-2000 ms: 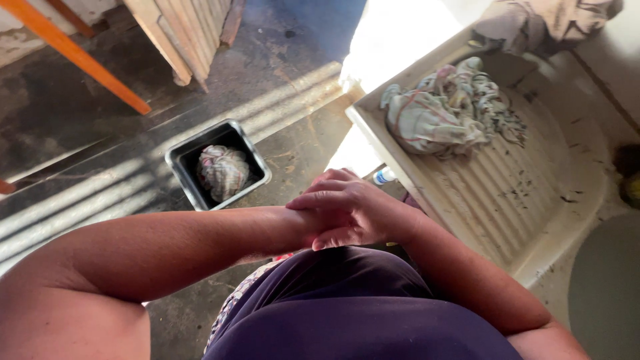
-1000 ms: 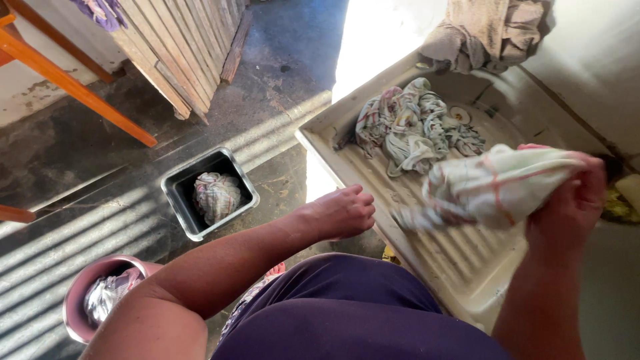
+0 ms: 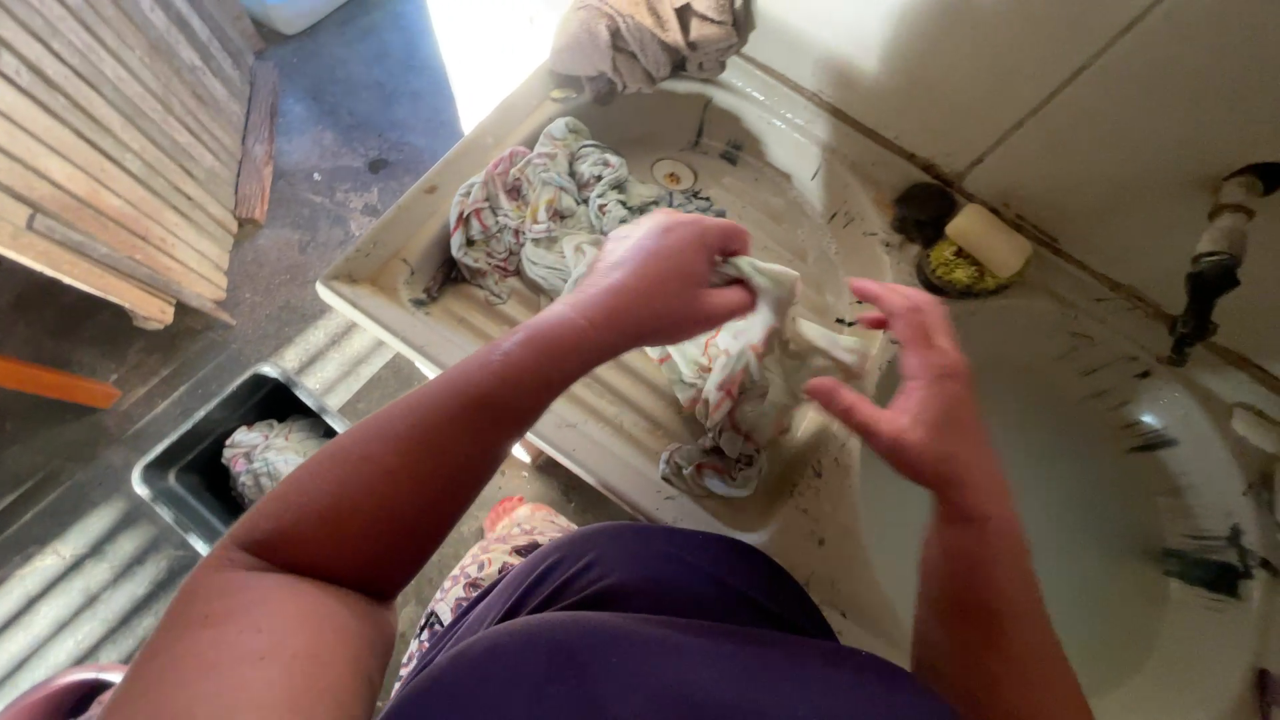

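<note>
My left hand (image 3: 672,278) is closed on a corner of a wet, light cloth with reddish stripes (image 3: 722,385), which hangs onto the ribbed washboard part of a beige sink (image 3: 600,400). Just right of the cloth is my right hand (image 3: 905,385), slightly blurred, its fingers and thumb apart and nothing seen between them. Behind my left hand a heap of twisted wet cloths (image 3: 545,205) lies at the far left of the ribbed part, near the drain (image 3: 673,175).
Cloudy water (image 3: 1020,510) stands in the basin at right. A soap bar (image 3: 988,240) rests on a yellow scrubber (image 3: 955,270) below a tap (image 3: 1205,280). A brown towel (image 3: 650,40) hangs over the back corner. A black tub (image 3: 190,480) with a cloth is on the floor.
The striped cloth was in my right hand one second ago; now my left hand holds it and my right hand has let go. The view has shifted toward the sink.
</note>
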